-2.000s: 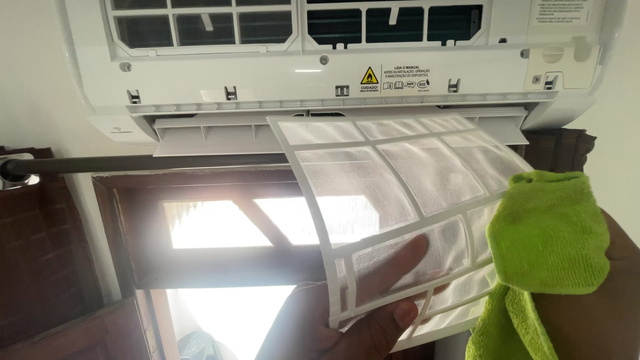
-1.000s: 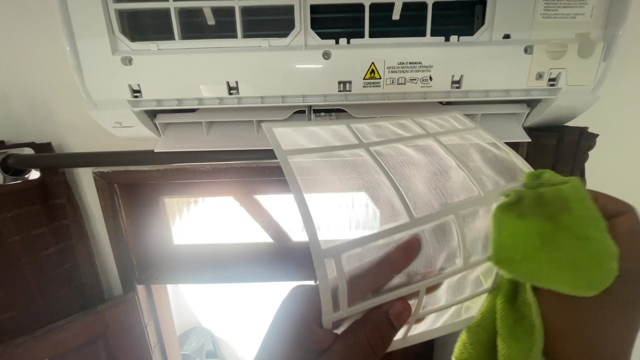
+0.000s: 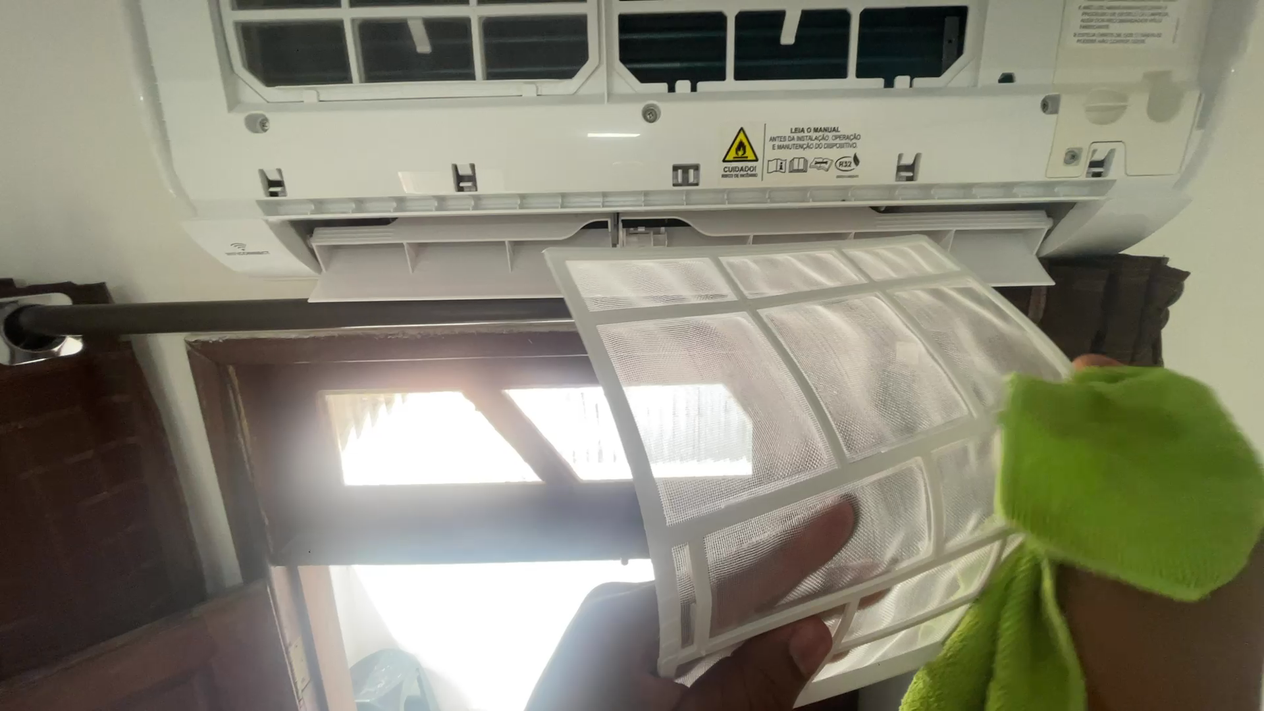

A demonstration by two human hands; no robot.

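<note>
A curved white mesh air filter (image 3: pixel 790 395) is tilted below the front of a split air conditioner (image 3: pixel 553 148). My left hand (image 3: pixel 731 642) grips its lower left corner, the thumb on the near face and a finger showing through the mesh. At the filter's right edge is my right hand (image 3: pixel 1155 632), with a bright green cloth (image 3: pixel 1126 474) draped over its fingers and hanging down. A fingertip shows above the cloth by the filter's edge; the cloth hides the rest of the grip.
The air conditioner's louvre flap (image 3: pixel 395 272) hangs just behind the filter's top edge. Below it run a dark curtain rod (image 3: pixel 296 316) and a wooden window frame (image 3: pixel 395 523) with bright light behind. Dark curtains (image 3: pixel 89 474) hang at the left.
</note>
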